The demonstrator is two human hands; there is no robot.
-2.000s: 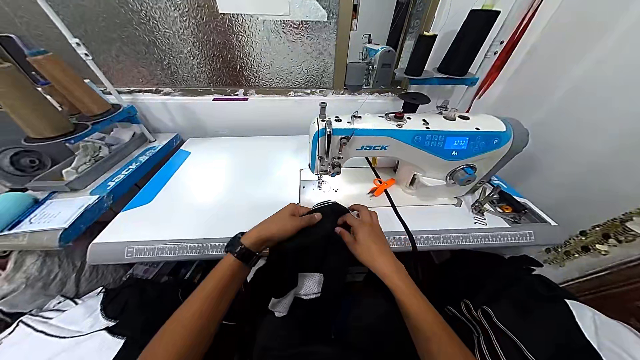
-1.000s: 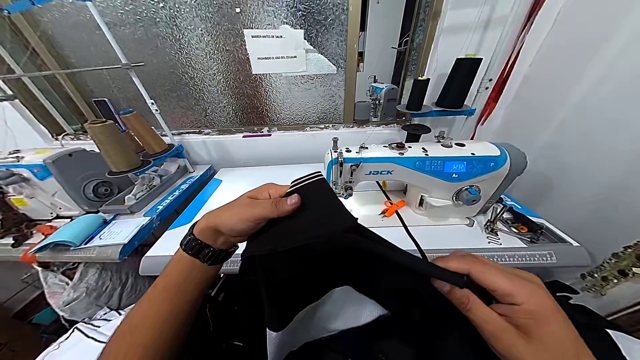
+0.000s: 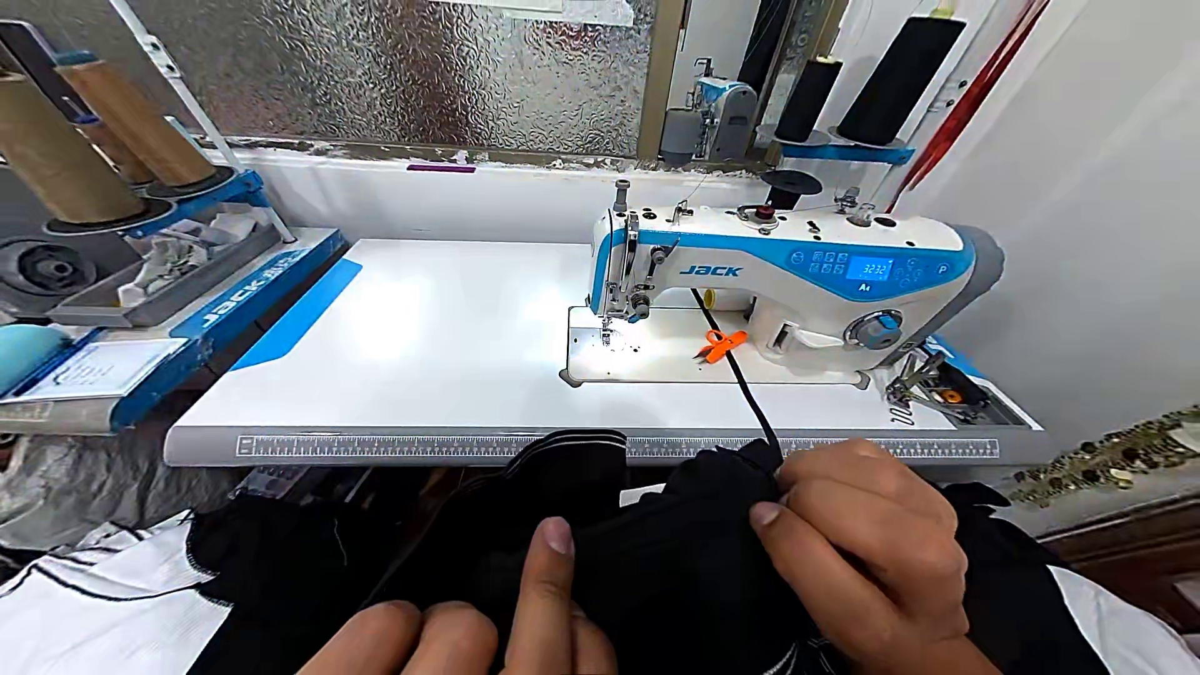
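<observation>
A black garment (image 3: 675, 553) with white stripes along one edge lies below the front of the sewing table. My left hand (image 3: 497, 609) is low in the frame on this cloth, index finger extended; its hold is partly hidden. My right hand (image 3: 872, 553) pinches the garment's gathered edge, where a narrow black strip (image 3: 747, 392) reaches up to the machine. Behind stands a white and blue Jack sewing machine (image 3: 778, 267). Orange thread snips (image 3: 722, 346) rest on its bed, touching the strip.
The white sewing table (image 3: 450, 375) has a ruler along its front edge. Black thread cones (image 3: 902, 80) stand behind the machine, brown cones (image 3: 136, 122) at upper left. Another Jack machine table (image 3: 253, 291) adjoins on the left. Black and white fabric (image 3: 122, 591) lies at lower left.
The garment, held up and spread between both hands a second ago, is now lower and bunched. My left hand has moved down to the frame's bottom edge. The view has shifted.
</observation>
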